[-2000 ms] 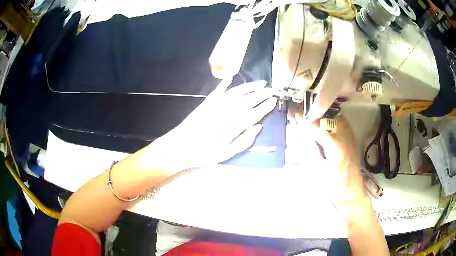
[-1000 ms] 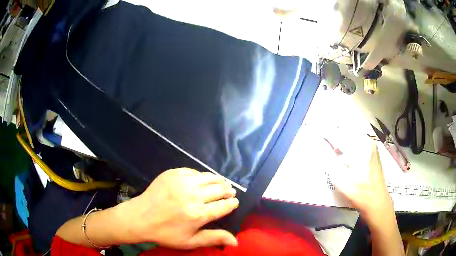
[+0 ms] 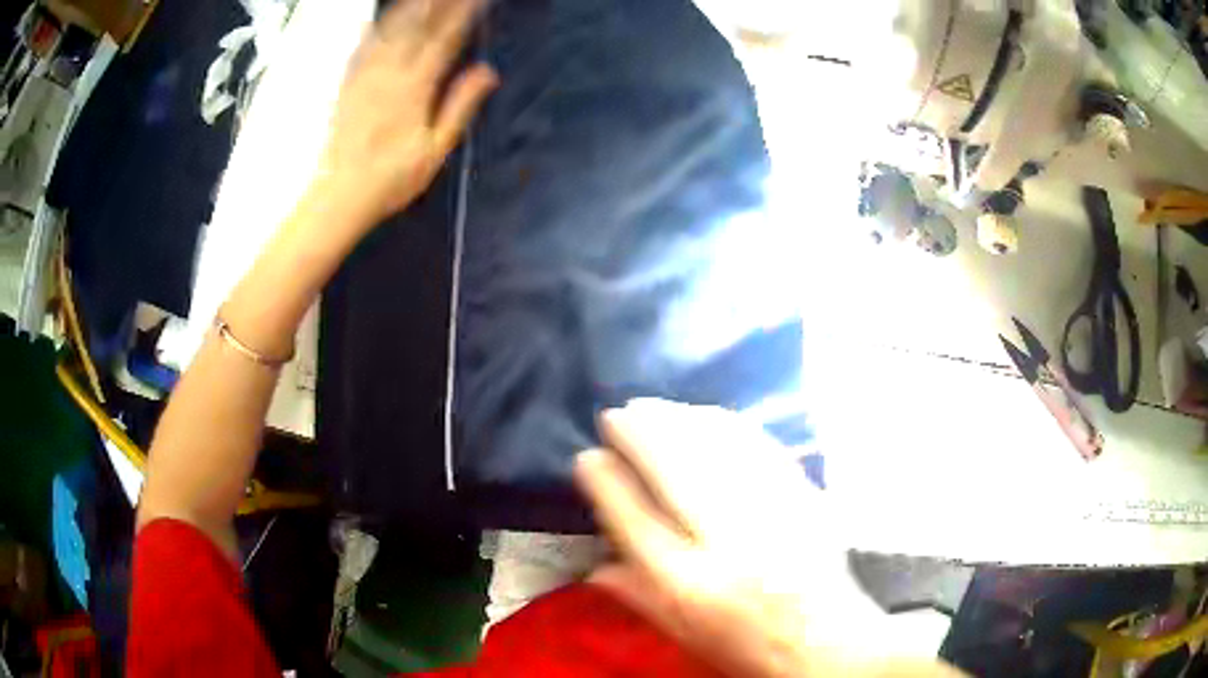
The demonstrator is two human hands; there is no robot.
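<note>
The navy garment panel (image 3: 583,265) lies across the white table left of the sewing machine, shiny under the light. A thin white line runs nearly straight up and down near its left side. My left hand (image 3: 404,113) is at the panel's upper left edge, fingers pointing up; whether it grips the cloth cannot be told. My right hand (image 3: 702,517) is at the panel's lower right edge near the table front, overexposed and blurred; its fingers are on or just over the cloth, and a grip cannot be made out.
The sewing machine head (image 3: 974,80) stands at the upper right. Black shears (image 3: 1102,311) and pinkish-red snips (image 3: 1056,391) lie right of the panel. A yellow tube (image 3: 100,404) and dark cloth (image 3: 139,159) are at the left.
The panel has come out from under the machine and turned so its white line runs upright. My left hand has moved up to the far edge; my right hand has moved left onto the cloth.
</note>
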